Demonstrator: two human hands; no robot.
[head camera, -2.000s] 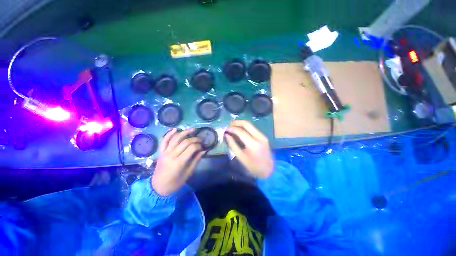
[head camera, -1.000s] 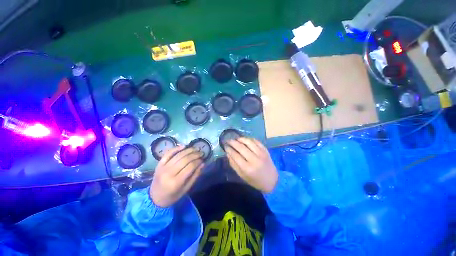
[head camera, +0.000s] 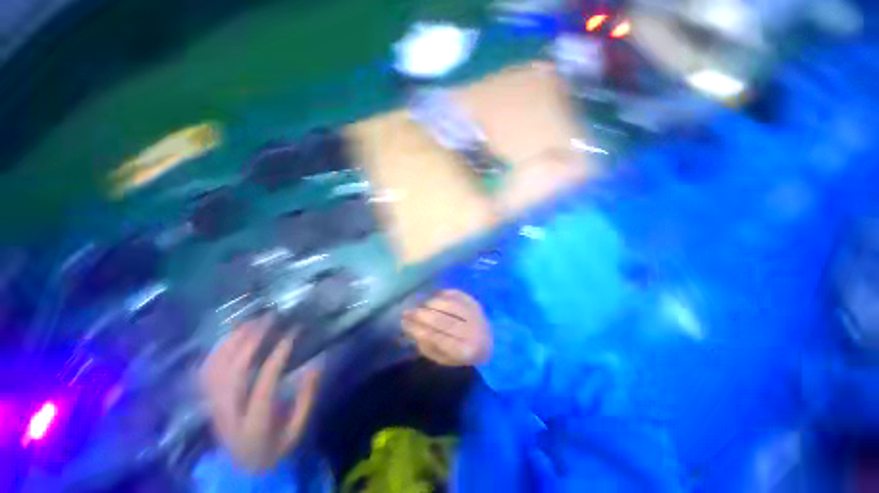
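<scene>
The view is strongly blurred. Round black parts (head camera: 220, 213) show as dark smears in rows on the green bench. My left hand (head camera: 253, 393) is at the bench's front edge beside the nearest parts, its fingers apart; whether it touches one cannot be told. My right hand (head camera: 448, 327) is off the bench edge near my body, its fingers curled; whether it holds anything is too blurred to tell. The glue syringe (head camera: 451, 125) lies on the tan cardboard sheet (head camera: 424, 207).
A yellow block (head camera: 166, 157) is at the back left. White tissue (head camera: 434, 48) is above the cardboard. A controller with red lights (head camera: 609, 58) is at the back right. The pink-purple lamp glow (head camera: 40, 422) is at the far left.
The view has swung, so the bench appears tilted and shifted left. Both hands were at round parts a second ago; my right hand has come away from the bench towards my body.
</scene>
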